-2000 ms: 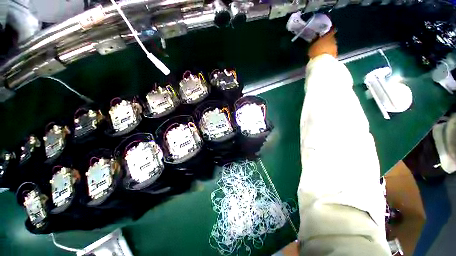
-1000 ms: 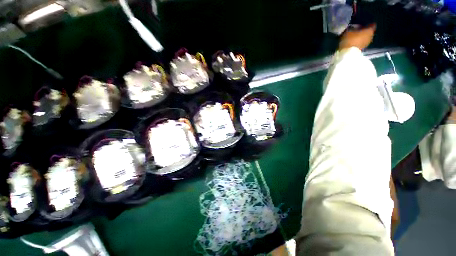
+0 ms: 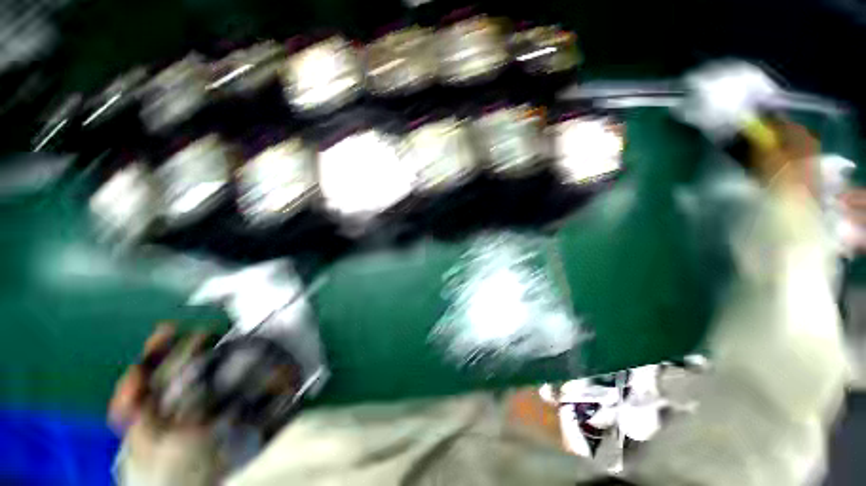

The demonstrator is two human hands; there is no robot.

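Observation:
The frame is strongly blurred. My right hand (image 3: pixel 790 157) is at the upper right of the bench, closed on a white camera housing (image 3: pixel 729 95); something yellow shows at its fingers. My left hand (image 3: pixel 142 384) is at the lower left, around a dark round camera module (image 3: pixel 252 380). A white housing (image 3: pixel 261 299) lies on the green mat just behind that module. Whether the module touches this housing cannot be told. Fine wiring is too blurred to make out.
Two rows of black modules with bright faces (image 3: pixel 366 176) stand across the back. A tangled pile of whitish rings (image 3: pixel 498 304) lies mid-bench. A carton of white and black units (image 3: pixel 617 408) is below. Blue shows at lower left (image 3: pixel 57 446). Another person's hand (image 3: pixel 855 204) is at the right edge.
The view has shifted, so the module rows sit higher. My right hand has come nearer with the white housing. My left hand and a dark module have come into view.

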